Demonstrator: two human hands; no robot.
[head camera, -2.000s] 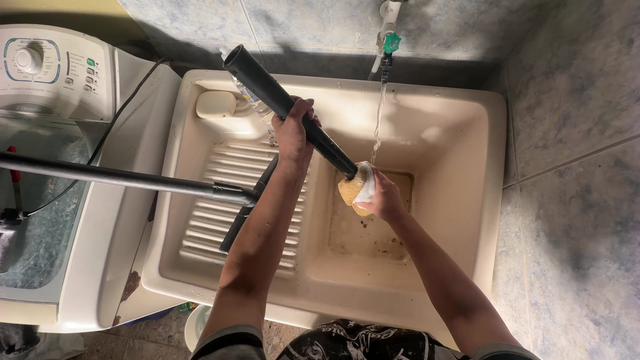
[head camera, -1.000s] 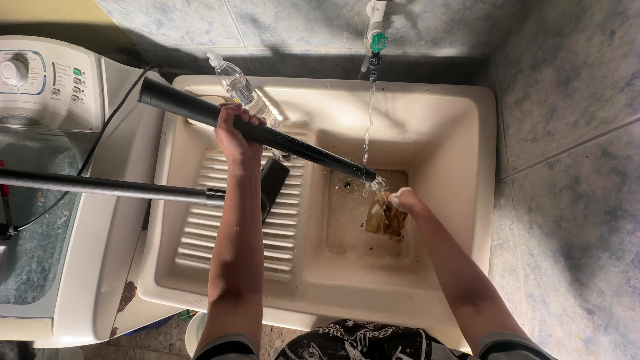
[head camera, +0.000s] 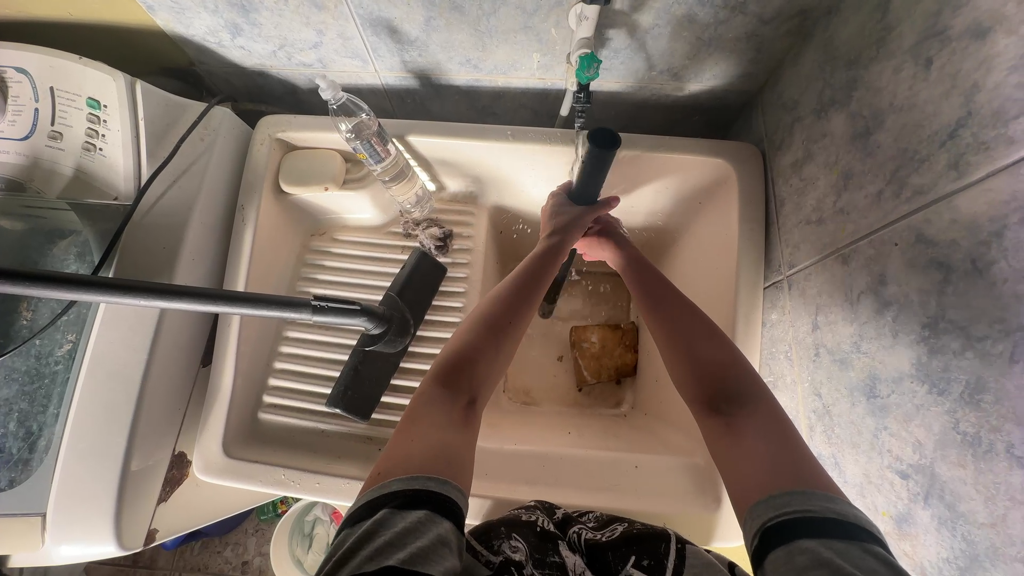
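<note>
A black plastic vacuum tube (head camera: 594, 170) stands steeply tilted over the basin, under the green-handled tap (head camera: 588, 68). My left hand (head camera: 570, 218) is closed around the tube's middle. Just below it my right hand (head camera: 606, 242) is against the tube, its fingers partly hidden. Water splashes around both hands. A wet brown-yellow sponge or cloth (head camera: 604, 353) lies on the basin floor. On the ribbed washboard rests a black vacuum floor head (head camera: 387, 336) with a long dark tube (head camera: 184, 294) attached. A clump of grey lint (head camera: 429, 236) lies beside that head.
A clear plastic bottle (head camera: 376, 148) leans at the sink's back left, near a bar of soap (head camera: 312, 171). The washing machine (head camera: 180, 160) adjoins the sink at left, with a black cord across it. Tiled walls stand behind and at right. A white bucket (head camera: 308, 536) is below.
The held tube has swung from a slant to nearly upright under the tap. My right hand has left the sponge or cloth, which lies in the basin, and has moved up to the tube.
</note>
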